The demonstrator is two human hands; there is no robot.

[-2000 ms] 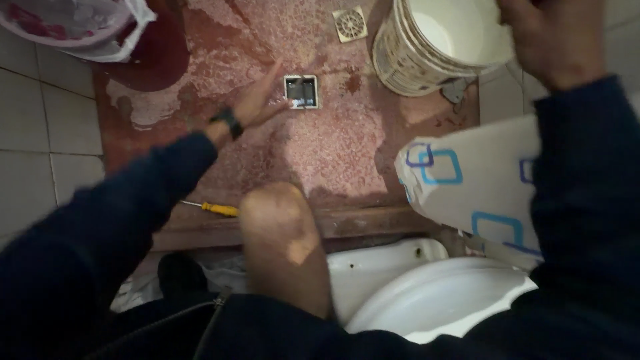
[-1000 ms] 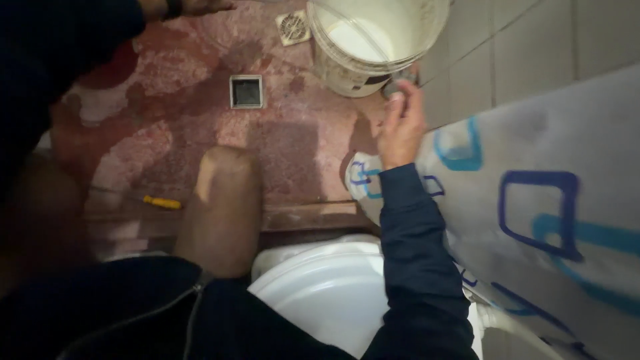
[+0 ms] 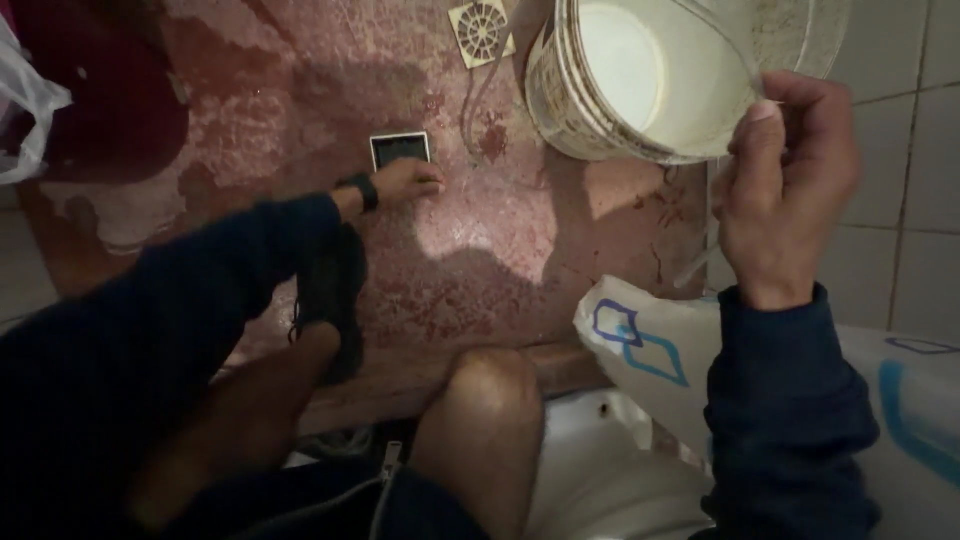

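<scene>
My right hand pinches a thin clear hose at the near right rim of a stained white plastic bucket. The hose crosses above the bucket's mouth. My left hand, with a dark band at the wrist, is low beside the near edge of a square floor drain opening; whether its fingers hold anything cannot be told. A square drain grate with a round slotted pattern lies on the red floor, left of the bucket.
A dark red tub with a plastic bag stands at the left. A shower curtain with blue squares hangs at the lower right, beside a white ceramic fixture. My shoe rests on the floor by my left arm.
My right hand has moved from low beside the bucket to its rim, now with the hose. My left hand has come from the upper left to the drain opening. My foot now stands on the red floor.
</scene>
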